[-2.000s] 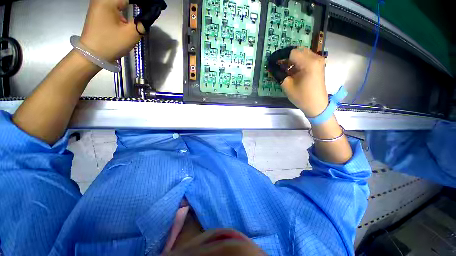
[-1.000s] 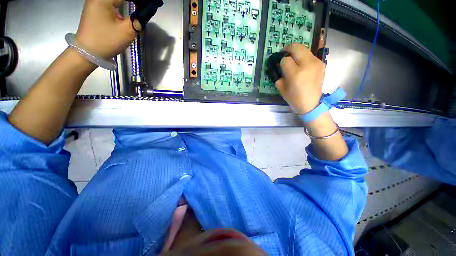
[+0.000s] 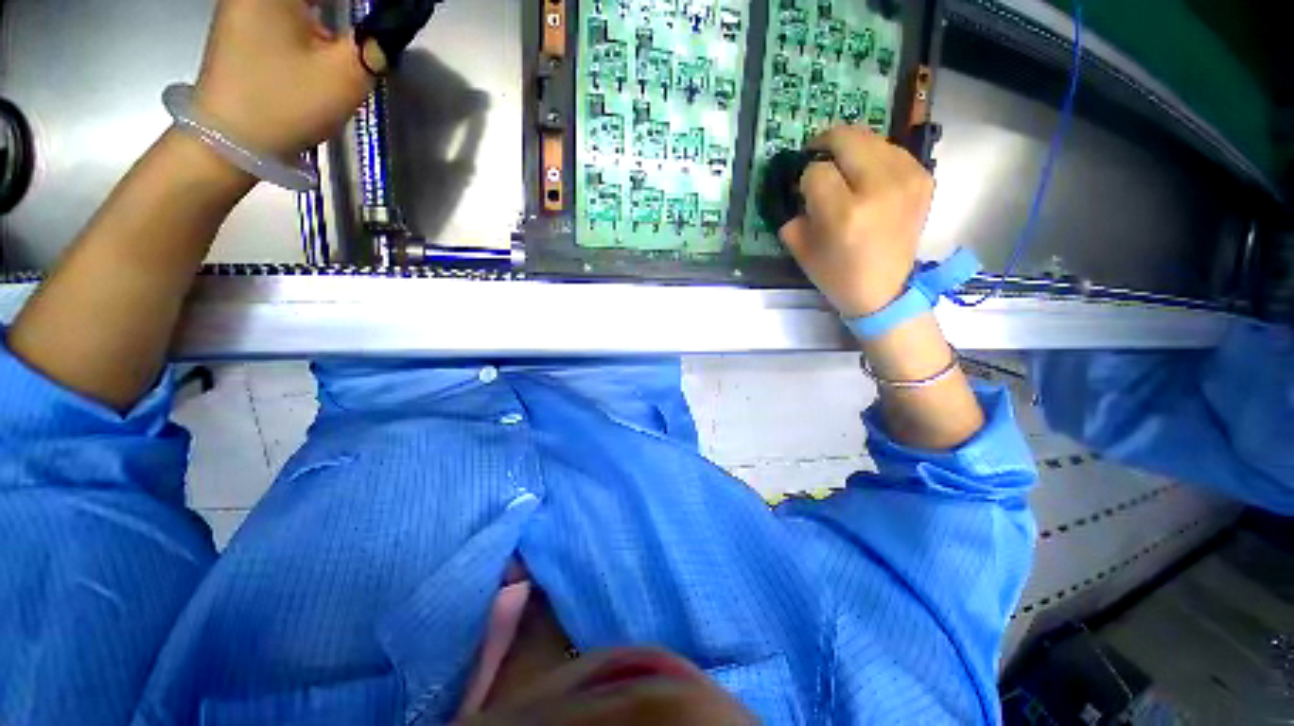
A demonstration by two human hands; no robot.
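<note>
Two light green PCB panels, a left one [image 3: 660, 128] and a right one [image 3: 837, 71], lie side by side in a black carrier frame [image 3: 625, 267]. My right hand [image 3: 859, 213], with black coverings on its fingertips, is over the lower part of the right panel, fingers curled down; whether it holds a part is hidden. My left hand [image 3: 291, 71] is at the top left, off the carrier's left side, partly cut off by the top edge. Black coverings show at its fingers; I cannot tell if it holds anything.
A pale metal conveyor rail [image 3: 568, 318] runs between my body and the carrier. Orange-brown blocks [image 3: 554, 170] sit on the frame's sides. A blue cord [image 3: 1052, 156] hangs at the right. A dark round wheel [image 3: 14, 153] is at far left. A person's blue sleeve [image 3: 1178, 404] is at right.
The view has shifted slightly. The left hand appears a little further left and up. The right hand has turned slightly and stays over the right panel.
</note>
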